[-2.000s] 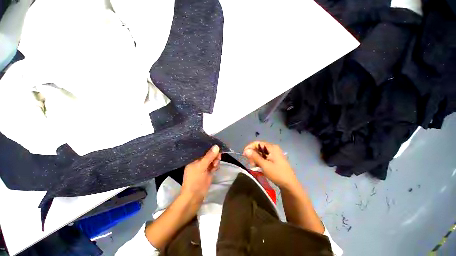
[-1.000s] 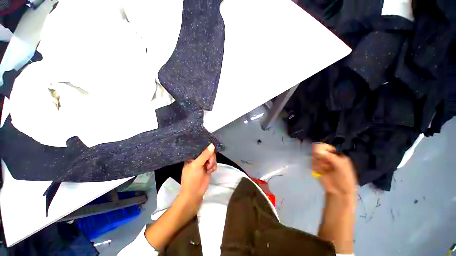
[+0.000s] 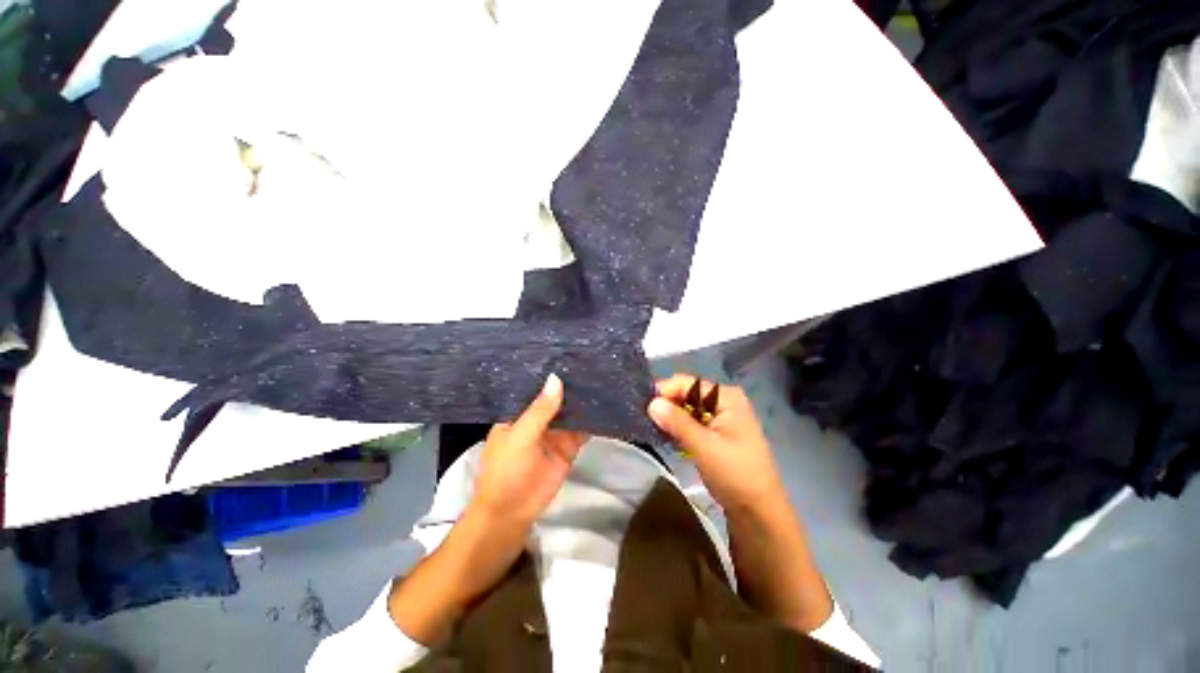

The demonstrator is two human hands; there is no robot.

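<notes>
A dark garment with pale flecks (image 3: pixel 421 375) lies spread on the white table, its near band reaching over the table's front edge. Its large white lining (image 3: pixel 395 158) lies inside the dark border. My left hand (image 3: pixel 529 458) pinches the band's lower edge, thumb on top and fingers underneath. My right hand (image 3: pixel 711 431) pinches the band's right end between thumb and index finger. Small dark snips (image 3: pixel 703 400) with yellowish glints sit in my right hand's fingers, their points upward and away from the cloth; the rest is hidden.
The white table's (image 3: pixel 842 197) corner points right. A large heap of dark garments (image 3: pixel 1013 381) lies at the right. A blue bin (image 3: pixel 290 508) and dark blue denim (image 3: pixel 125 559) are below the table at the left. Thread scraps lie on the grey floor (image 3: pixel 842 533).
My right hand has come back from the right to the band's end and now pinches it. The garment and table appear shifted right in view, and the near band lies more level.
</notes>
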